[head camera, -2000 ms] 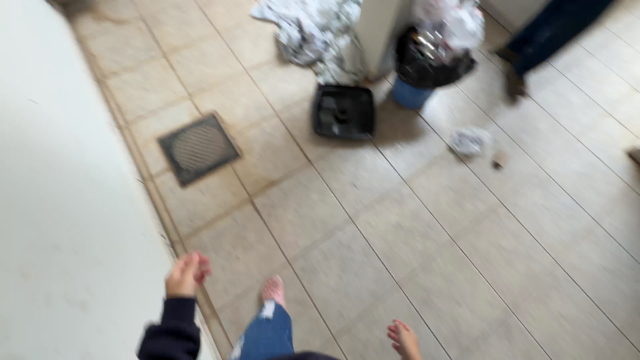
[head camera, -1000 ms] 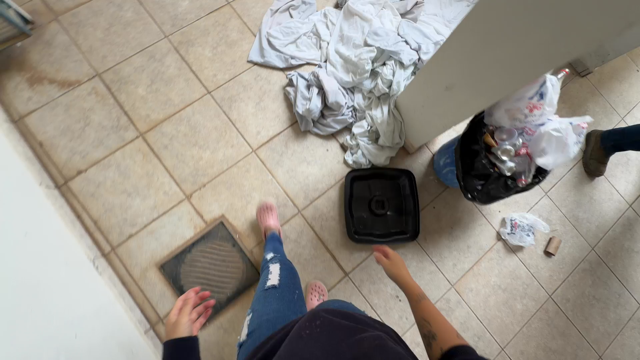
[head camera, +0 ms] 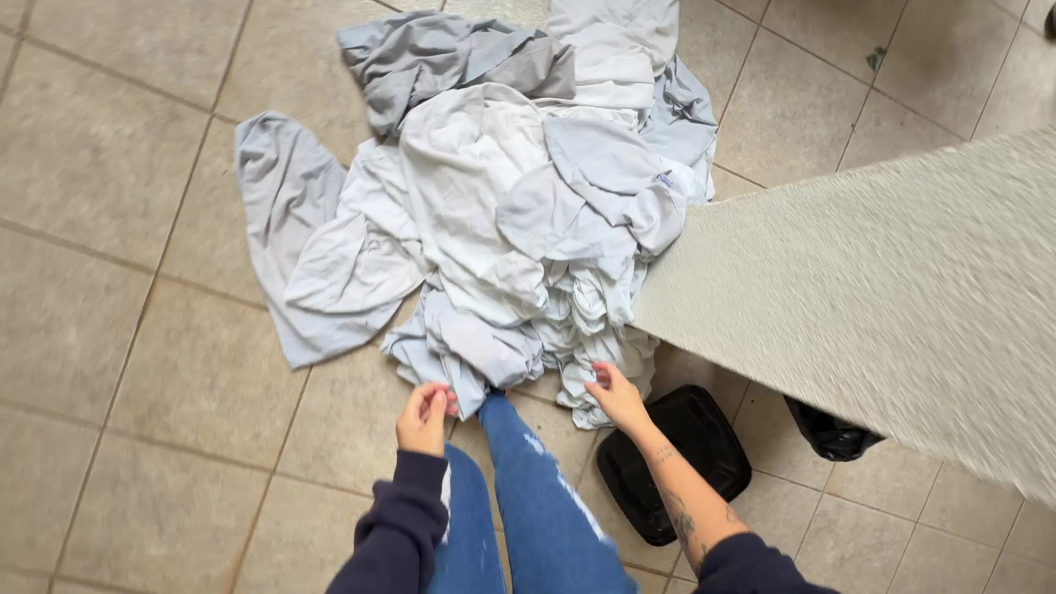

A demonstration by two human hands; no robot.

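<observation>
A loose pile of white and pale grey-blue cloths (head camera: pixel 487 198) lies on the tiled floor in front of my feet. My left hand (head camera: pixel 426 417), its fingers loosely curled, is over the near edge of the pile at the left of my legs. It holds nothing that I can see. My right hand (head camera: pixel 617 396) is over the crumpled near right part of the pile, fingers apart and with nothing in them. Whether either hand touches the cloth, I cannot tell. Beneath my right forearm a black plastic tray (head camera: pixel 697 445) sits on the floor.
A pale wall or partition (head camera: pixel 858 305) juts in from the right, its end against the pile. Part of a black bin bag (head camera: pixel 833 429) shows below it. Beige floor tiles (head camera: pixel 82 330) extend to the left. A small green scrap (head camera: pixel 875 58) lies at the upper right.
The view has moved forward over the cloth pile. Both hands are now above its near edge; one second ago my right hand was near the black tray and my left beside the floor drain.
</observation>
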